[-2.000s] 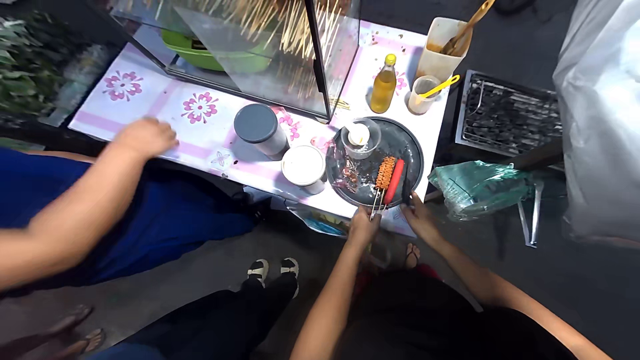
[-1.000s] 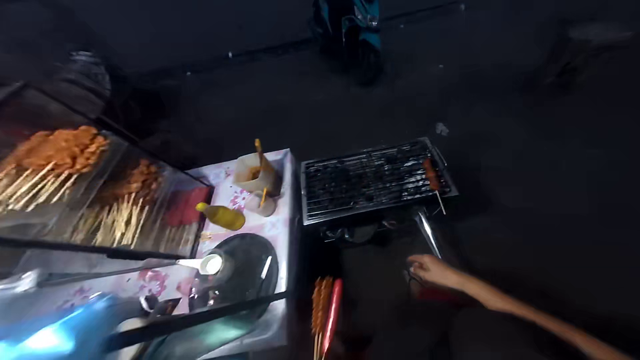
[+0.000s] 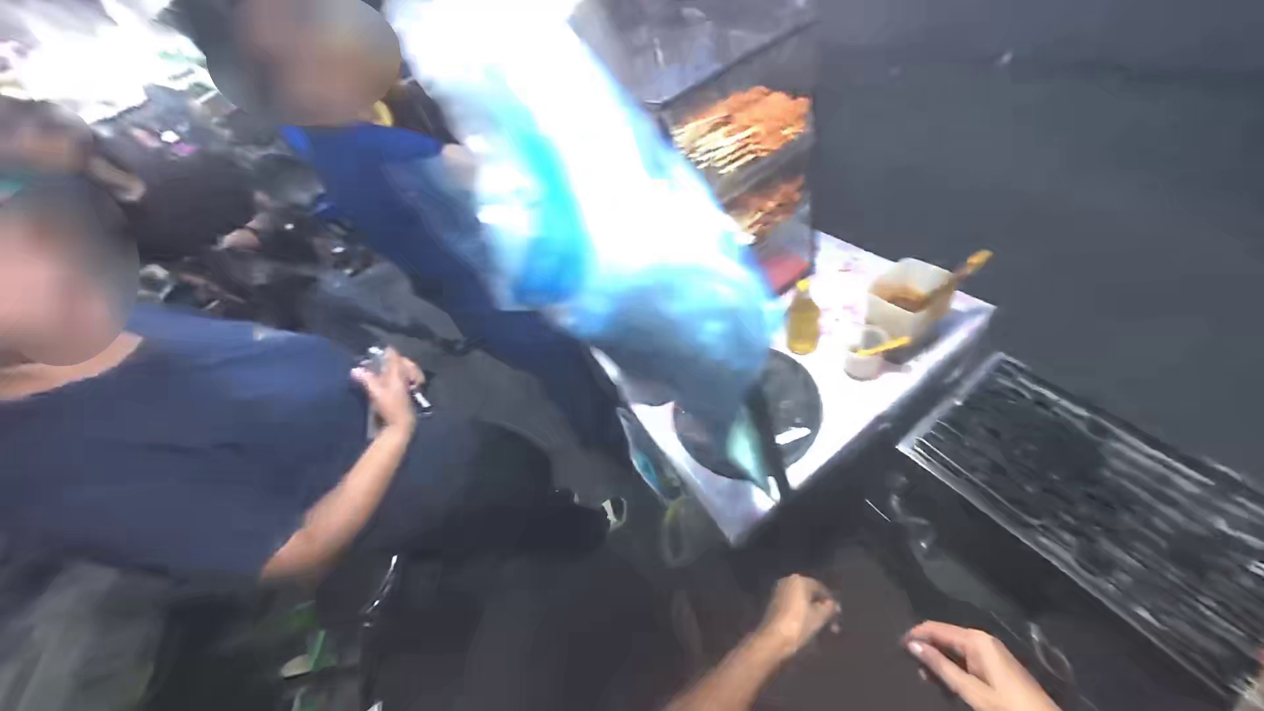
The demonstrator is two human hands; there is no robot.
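Observation:
Blur softens the whole head view. Low in the picture, my left hand [image 3: 802, 614] has its fingers curled, below the near corner of the table; whether it holds anything is not clear. To its right is my right hand [image 3: 973, 660], fingers bent and apart from the thumb, with nothing visible in it. A charcoal grill [image 3: 1096, 494] with a metal rack lies above and right of my hands. On the flowered table [image 3: 854, 415] are a round dark tray [image 3: 802, 395], a bottle of yellow liquid [image 3: 804, 321], a white cup [image 3: 864, 363] and a square container of sauce [image 3: 901, 301].
A large translucent plastic bag [image 3: 632, 227] hangs over the table's left part and hides some of the tray. Behind it, a glass case holds skewered meat [image 3: 760, 118]. At left stands a person in a blue shirt [image 3: 197, 425]; another person in blue [image 3: 425, 207] is beyond.
The view has swung left since a second ago, bringing people into sight. Two seconds ago skewers and a red sausage were at the tray by my hands; a second ago my right hand was near the grill.

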